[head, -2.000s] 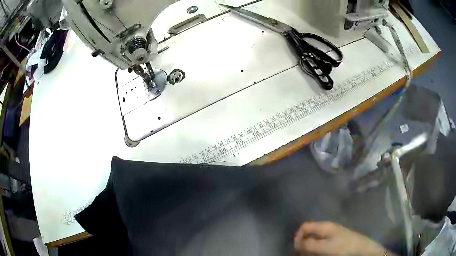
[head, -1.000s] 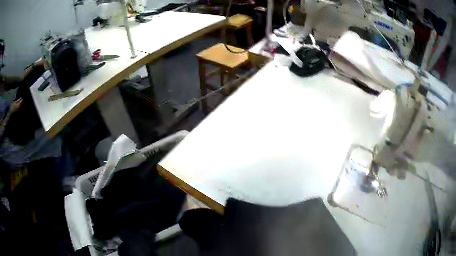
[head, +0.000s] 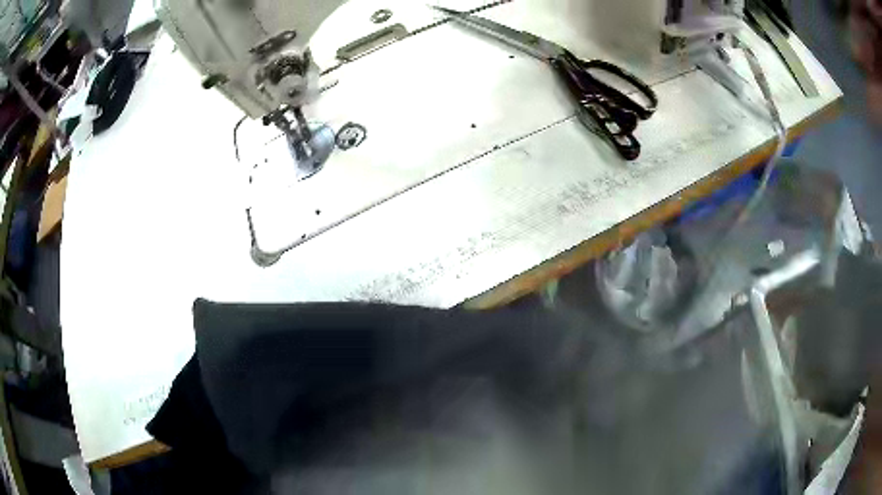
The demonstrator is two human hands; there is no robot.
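Note:
A large dark cloth panel lies over the table's front edge and fills the lower middle of the view, its lower part blurred. Its upper left corner rests on the white table. The presser foot and needle of the off-white sewing machine stand over the machine bed, with no cloth under them. Neither of my hands can be seen.
Fabric shears with black handles lie right of the needle, blades pointing to the upper left. Printed ruler marks run along the table's wooden front edge. A white-framed bin with plastic stands at the lower right. Dark cloth lies at the upper left.
The view swung left to another table and a cloth bin, then back to the machine. A hand seen at the lower right two seconds ago is out of view now.

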